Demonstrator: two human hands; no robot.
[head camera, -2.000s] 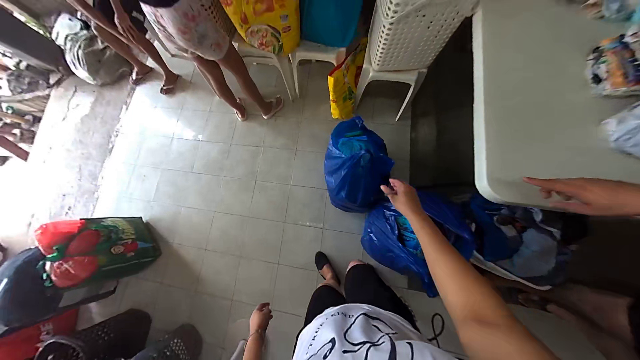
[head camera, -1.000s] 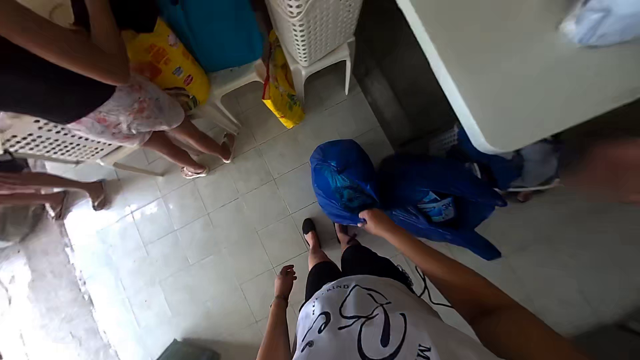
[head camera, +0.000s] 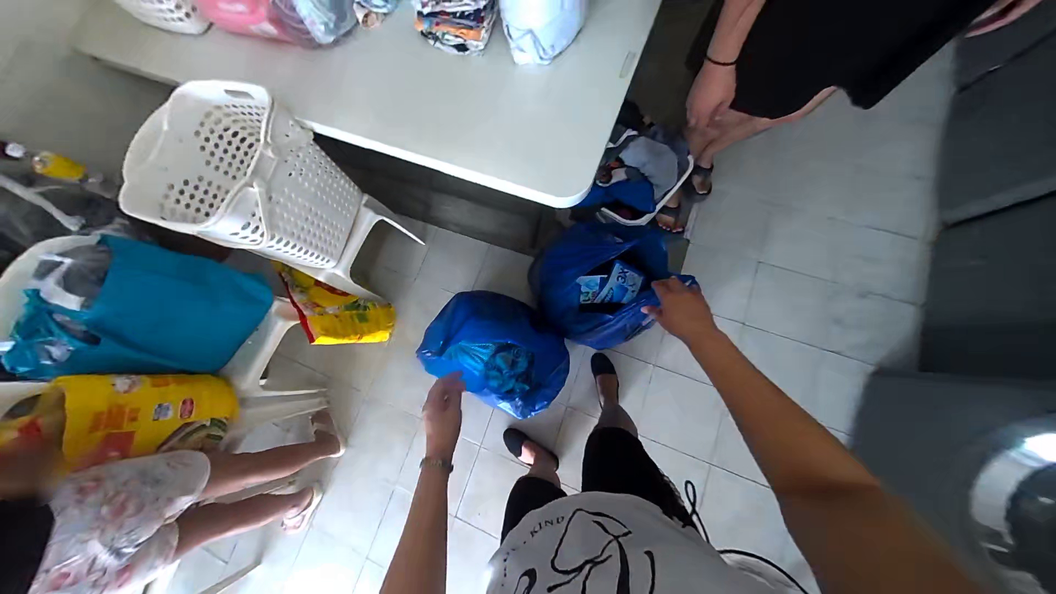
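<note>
My right hand (head camera: 681, 307) grips the right edge of an open blue plastic bag (head camera: 569, 272) on the tiled floor. Inside it lie light-blue printed packets (head camera: 619, 283). Just left of that bag stands a second, full blue plastic bag (head camera: 495, 351), with a lighter blue bundle showing at its front. My left hand (head camera: 444, 400) is at this bag's lower left side, fingers slightly curled; whether it touches the plastic cannot be told.
A white table (head camera: 462, 124) carries folded clothes. Left are stacked white baskets (head camera: 313, 194) on a plastic chair, a teal bag (head camera: 165, 309) and yellow bags (head camera: 148, 412). A laundry basket (head camera: 689, 177) stands beyond the open bag. People stand at left and upper right; grey furniture (head camera: 990, 289) is right.
The view has turned strongly. The right-hand bag now gapes and shows its packets, with my right hand at its edge instead of between the two bags. My left hand has come up beside the full bag.
</note>
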